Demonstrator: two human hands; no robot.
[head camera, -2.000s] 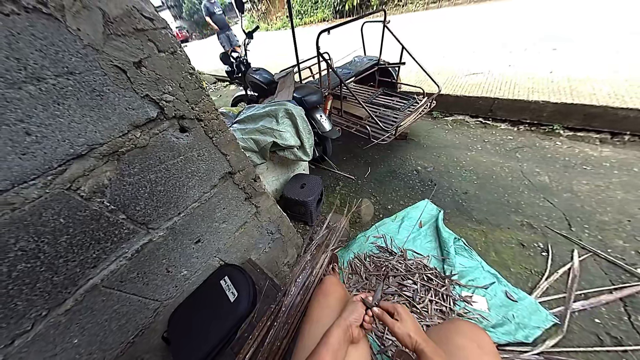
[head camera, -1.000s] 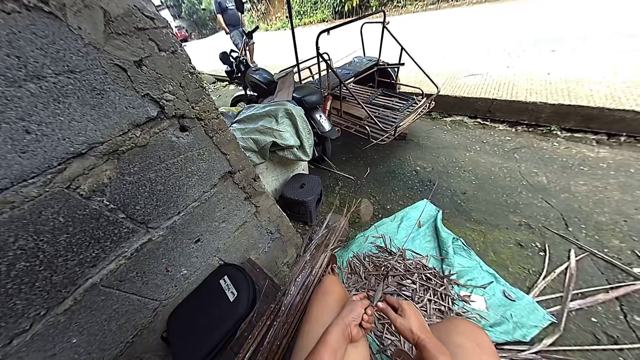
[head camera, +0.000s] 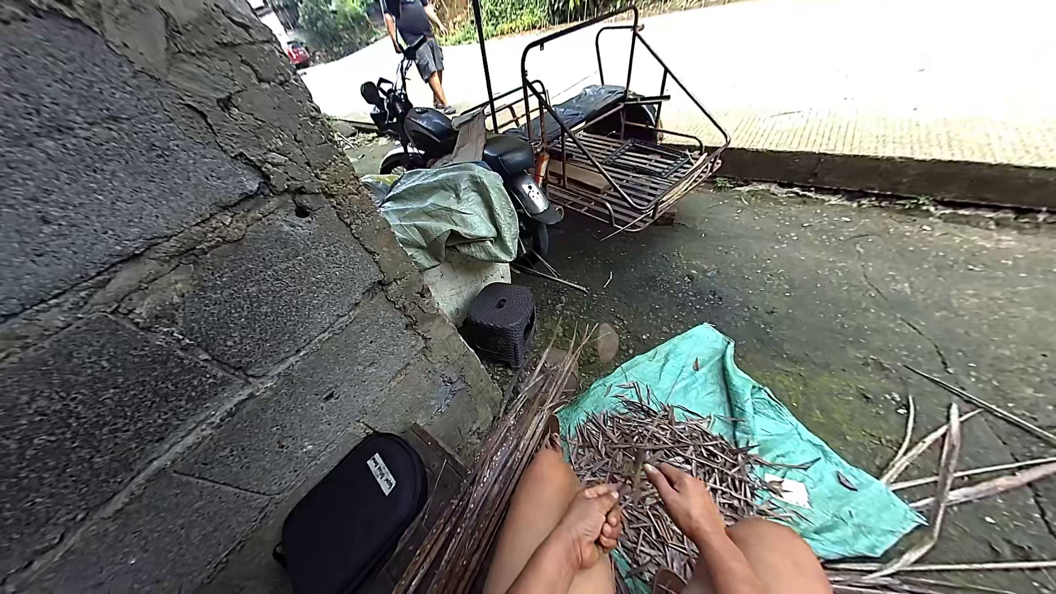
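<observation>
My left hand (head camera: 596, 518) is closed, palm up, above my knee, with a small dark strip at its fingertips. To its right, my right hand (head camera: 681, 493) has its thumb and forefinger near a thin brownish piece (head camera: 637, 470), possibly a blade or a strip; which one cannot be told. Below both hands, a pile of short dry brown strips (head camera: 660, 437) lies on a green woven plastic sheet (head camera: 705, 355). A bundle of long dry brown stalks (head camera: 495, 487) leans along the left side of my leg.
A black zip case (head camera: 355, 511) lies by the concrete block wall (head camera: 280, 289). Beyond stand a dark plastic stool (head camera: 501, 318) and a motorcycle with a metal sidecar (head camera: 627, 157). A person (head camera: 417, 41) is on the road. Long dry stalks (head camera: 949, 487) lie at right.
My hands have moved apart from where they met two seconds ago. The person on the road has changed position slightly.
</observation>
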